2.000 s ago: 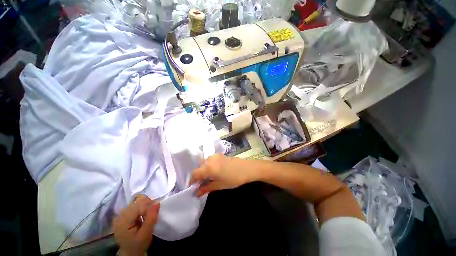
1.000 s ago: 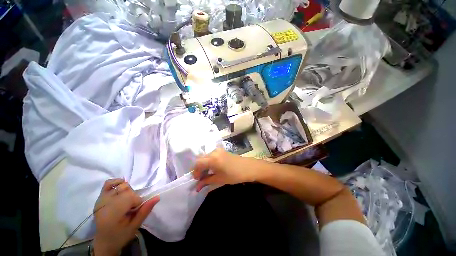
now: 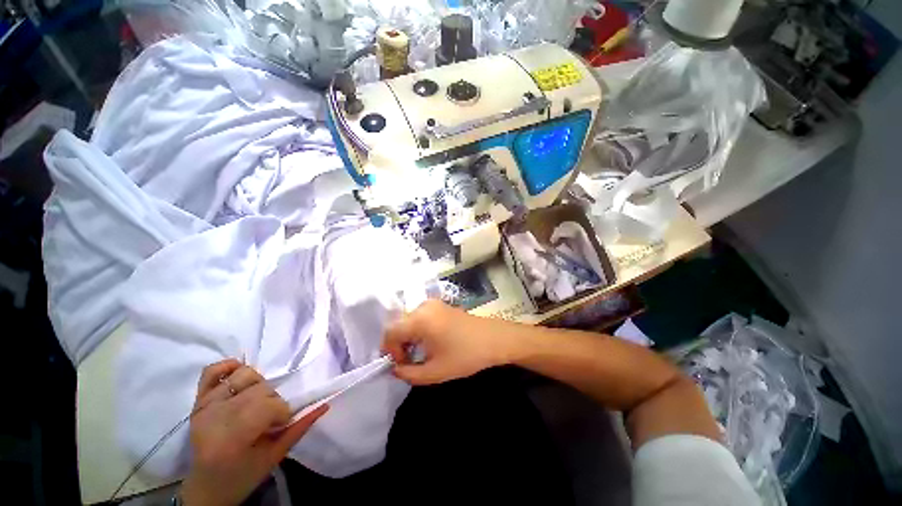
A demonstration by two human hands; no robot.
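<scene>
A large heap of white-lilac knit fabric (image 3: 198, 296) covers the table left of the machine and hangs over its front edge. My left hand (image 3: 237, 420), with a ring on one finger, grips the fabric's folded edge at the front. My right hand (image 3: 435, 341) pinches the same edge farther right, fingertips closed on it. The edge is stretched in a narrow white strip (image 3: 346, 379) between my hands. The cream and blue overlock machine (image 3: 465, 109) stands behind, its needle area (image 3: 420, 212) brightly lit. The fabric under my fingers is partly hidden.
A brown open box (image 3: 559, 259) of white-grey scraps sits right of the needle area. Clear plastic bags (image 3: 682, 128) lie right of and behind the machine. A clear bag of offcuts (image 3: 742, 395) is low at the right. A dark thread (image 3: 153, 450) crosses the lower left. A wall is at far right.
My left hand has moved left and turned, now lying flatter over the fabric edge. The strip between my hands is longer and straighter than at first. My right hand has shifted only slightly.
</scene>
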